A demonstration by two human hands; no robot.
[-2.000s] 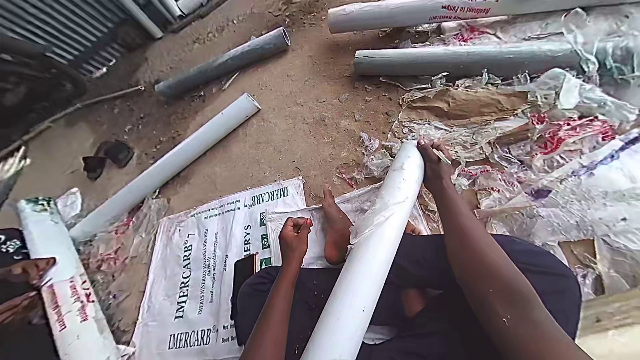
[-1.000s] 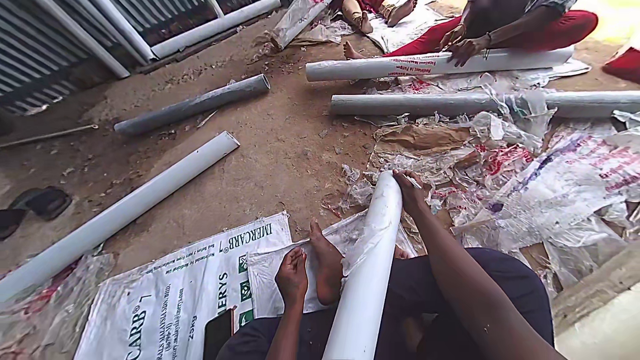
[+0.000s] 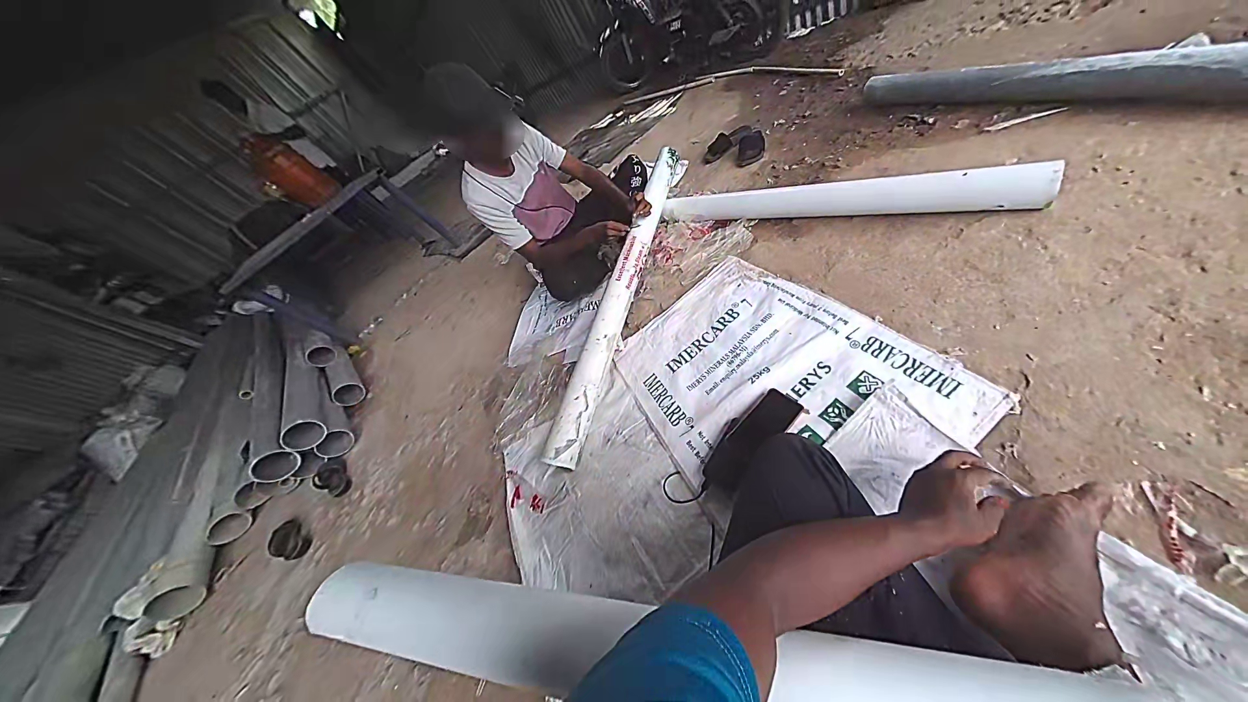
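My left hand (image 3: 954,502), below a blue sleeve, has its fingers curled beside my bare foot (image 3: 1038,575). A small shiny spot shows at the fingertips, but whether they hold something is unclear. Under my left arm a white plastic pipe (image 3: 468,619) runs across the bottom of the view. My right hand is out of view. Printed white woven sacks (image 3: 721,351) lie spread beside my dark-clothed leg, with a dark flat object (image 3: 756,439) on them.
To the left, a seated person (image 3: 536,195) has both hands on a white pipe (image 3: 609,322) with red print. Another white pipe (image 3: 877,195) and a grey pipe (image 3: 1063,78) lie on bare ground. Several grey pipes (image 3: 302,400) are stacked at left, near a metal frame (image 3: 302,229).
The view has swung far to the left, bringing the seated person and the stacked grey pipes into sight. My right hand, on the pipe's end before, has left the view.
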